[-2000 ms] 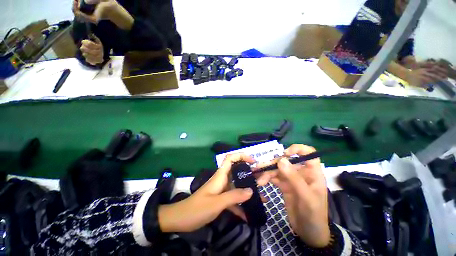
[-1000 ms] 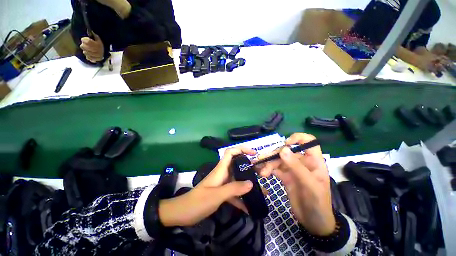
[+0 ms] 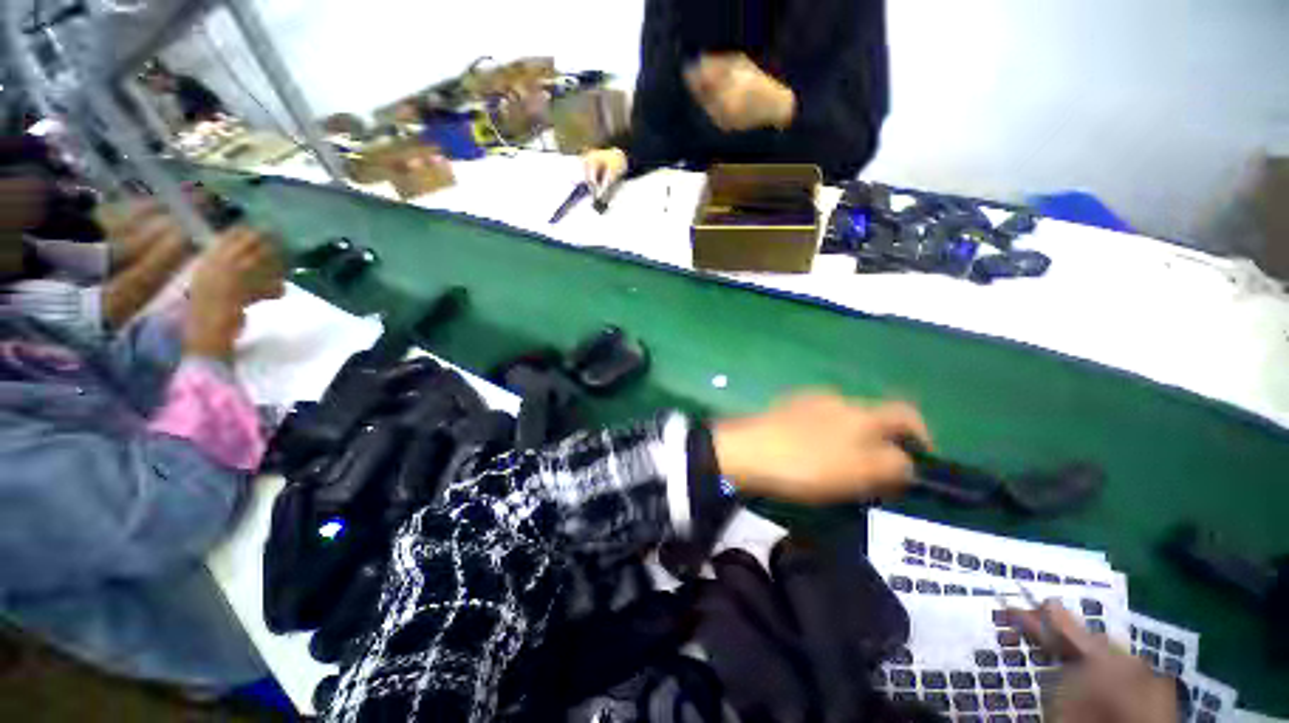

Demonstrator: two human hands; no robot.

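My left hand (image 3: 820, 449) is blurred and stretched out over the near side of the green belt (image 3: 679, 339). Its fingertips are at a black device housing (image 3: 961, 485); whether they grip it cannot be told. Another housing (image 3: 1056, 489) lies against that one. My right hand (image 3: 1124, 685) is low at the right, partly cut off by the bottom edge. It holds thin tweezers (image 3: 1043, 617), tips over a white label sheet (image 3: 975, 643) with rows of small dark labels. More sheets are fanned out beneath.
A pile of black housings (image 3: 375, 473) lies left of and under my left arm. A person (image 3: 763, 85) is across the belt, behind an open cardboard box (image 3: 756, 243) and black-and-blue parts (image 3: 926, 233). Another person's pink sleeve (image 3: 209, 410) is close at the left.
The view has turned left. My hands have moved apart. My left hand no longer holds the housing in front of me and is out over the belt. The tweezers have moved to the label sheets.
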